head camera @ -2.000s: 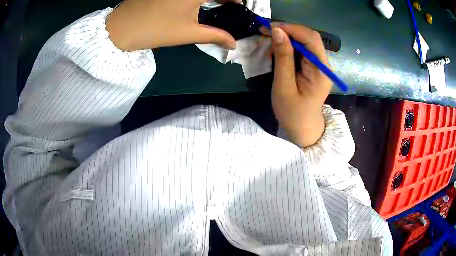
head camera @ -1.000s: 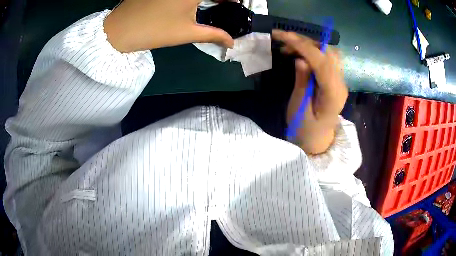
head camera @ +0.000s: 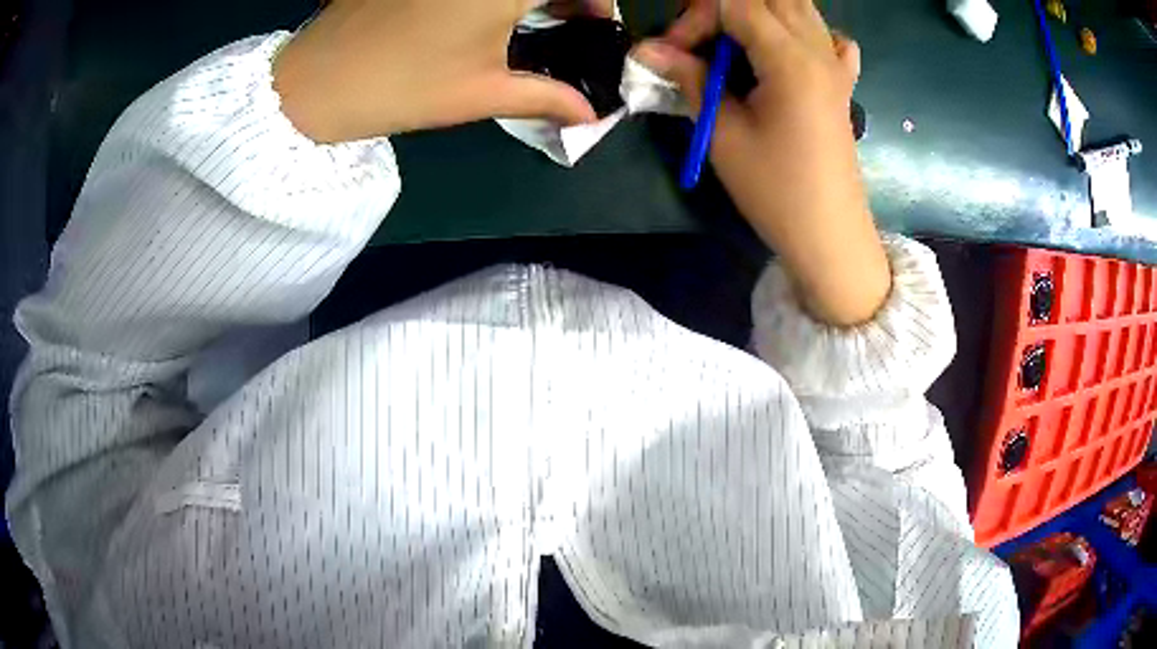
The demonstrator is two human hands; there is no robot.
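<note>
My left hand holds the black watch by its head at the top of the view. The white cloth lies under and beside the watch. My right hand pinches a part of the cloth at the watch's right edge. The blue stick tool is also in my right hand, pointing down towards me. Most of the strap is hidden behind my right hand; a dark end shows at its right. The fingers of both hands are partly cut off by the top edge.
On the green bench at the right are a small white block, a second blue stick, a white packet and small yellow-brown pieces. A red tray with several watch heads stands below the bench edge at right.
My right hand has moved up and left to the watch and gathered the cloth's right part against it. The blue stick has turned in my fingers. My left hand has barely moved.
</note>
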